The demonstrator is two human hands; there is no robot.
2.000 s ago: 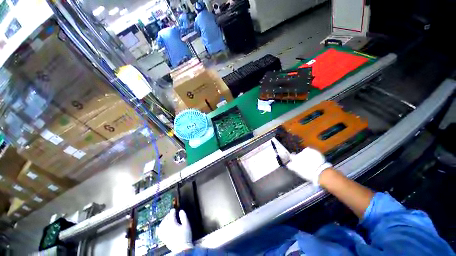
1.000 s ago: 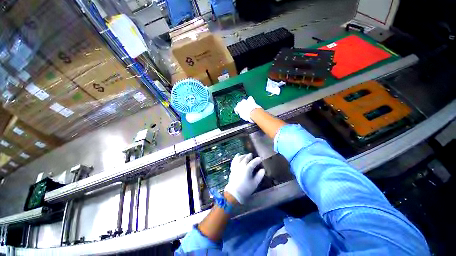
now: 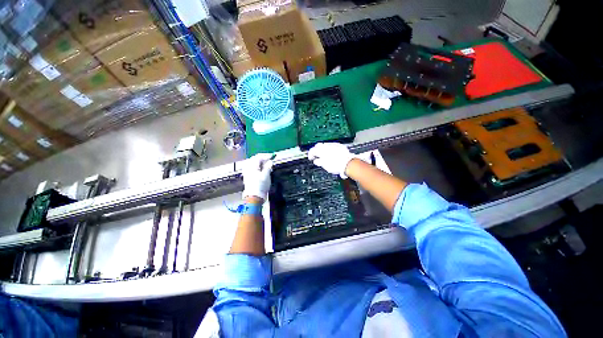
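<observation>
A green circuit board (image 3: 311,201) in a dark frame lies on the conveyor in front of me. My gloved left hand (image 3: 256,177) is at the board's far left corner, by the far rail. My gloved right hand (image 3: 330,159) is over the board's far edge, with its fingertips together near the rail. Whether either hand holds a small part is too small to tell. A black parts tray (image 3: 323,117) with green contents lies on the green mat just beyond my right hand.
A light blue fan (image 3: 264,96) stands left of the tray. A pallet with an orange cover (image 3: 509,142) lies on the line at right. A black-and-brown fixture (image 3: 426,74) and red sheet (image 3: 504,69) are on the mat. Paper (image 3: 378,162) shows behind my right forearm.
The board has come from the left to in front of me. My right hand has moved back from the tray to the board's far edge. My left hand has moved to its far left corner.
</observation>
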